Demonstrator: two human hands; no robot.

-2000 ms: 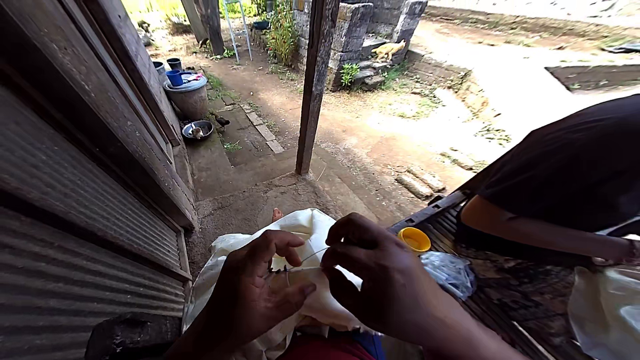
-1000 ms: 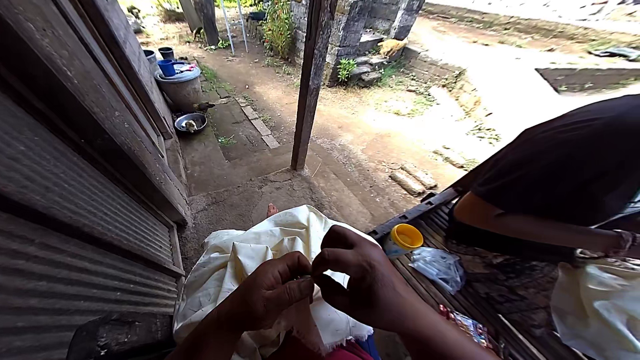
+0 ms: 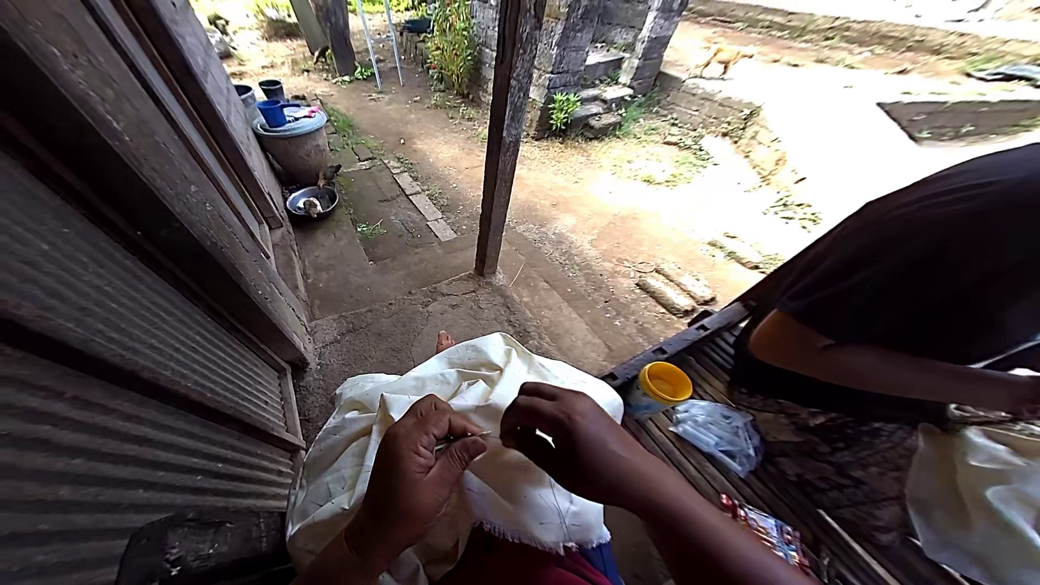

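Note:
A cream cloth [image 3: 528,487] with faint dark marks and a frayed edge lies over my lap. My left hand [image 3: 422,471] pinches a small fold of this cloth between thumb and forefinger. Just right of it, my right hand [image 3: 569,439] has its fingertips drawn together beside the fold. Something thin may be between them, too fine to make out. A dark thread hangs across the cloth below my right hand.
A yellow-rimmed tub [image 3: 665,383] and a clear plastic bag [image 3: 718,434] sit on the slatted bench at right. Beside them a person in a dark shirt [image 3: 918,268] bends over another pale cloth [image 3: 975,496]. A wooden post [image 3: 505,138] stands ahead; corrugated wall [image 3: 122,390] at left.
My hands were apart two seconds ago with a thread between them, then came together over the cloth. Now a small gap separates them, and my left hand pinches the fold.

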